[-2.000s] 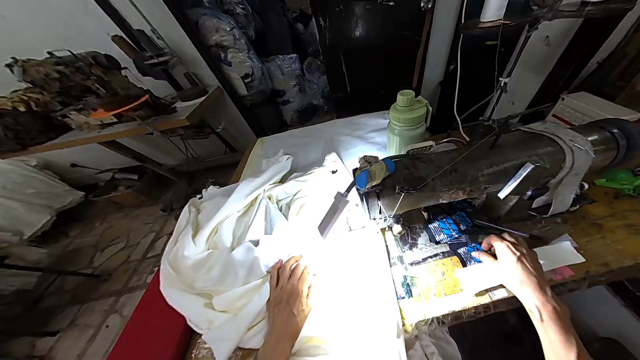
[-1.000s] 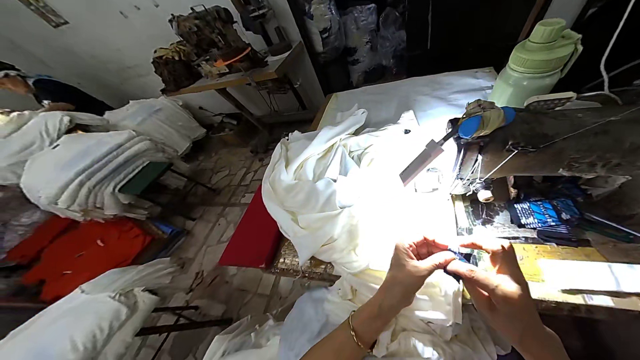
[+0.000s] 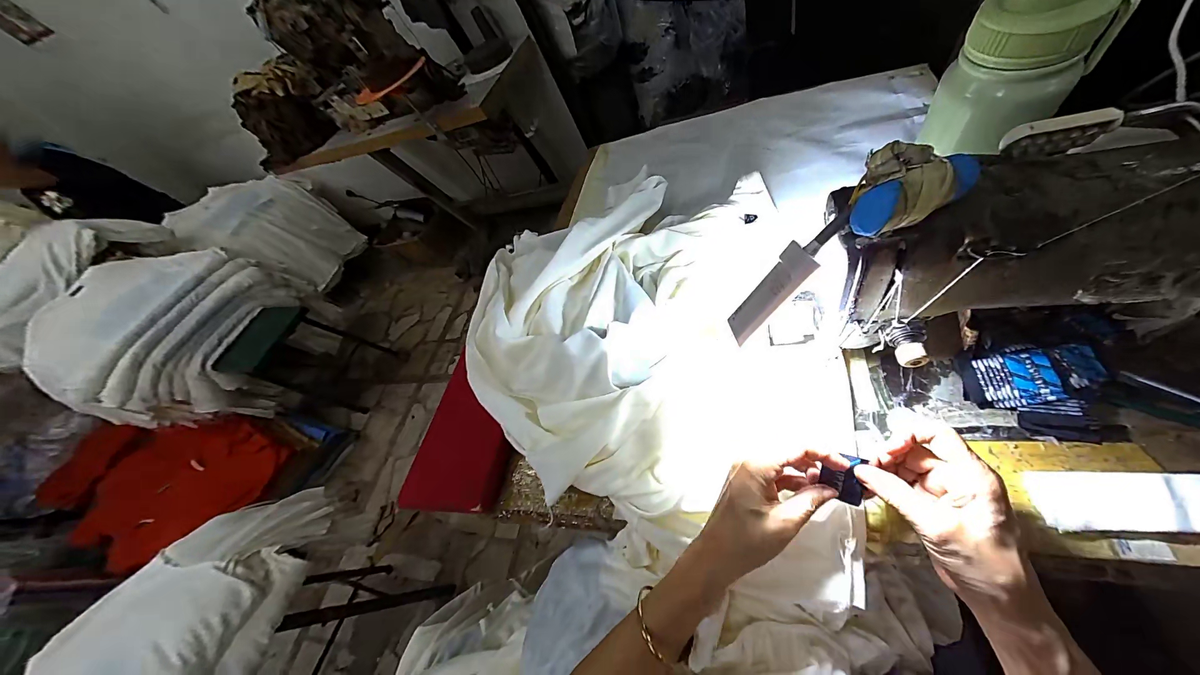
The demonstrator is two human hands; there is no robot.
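Observation:
A small dark blue woven label (image 3: 843,479) is pinched between the fingertips of my left hand (image 3: 764,511) and my right hand (image 3: 942,502), in front of the sewing machine (image 3: 1031,244). Cream-white fabric (image 3: 581,347) lies heaped on the table to the left, and more hangs over the near edge below my hands. On the machine bed, behind my right hand, rests a stack of blue and black labels (image 3: 1036,380). A lamp strip (image 3: 774,292) at the machine head lights the cloth so brightly that its details wash out.
A pale green bottle (image 3: 1003,80) stands behind the machine. A red panel (image 3: 453,441) juts from the table's left side. Piles of white cloth (image 3: 159,319) and red cloth (image 3: 178,483) sit at the left. Part of a person (image 3: 89,183) shows at the far left edge.
My left hand has come off the white fabric and my right hand off the labels on the machine bed; both now meet at one small label. The view has swung left.

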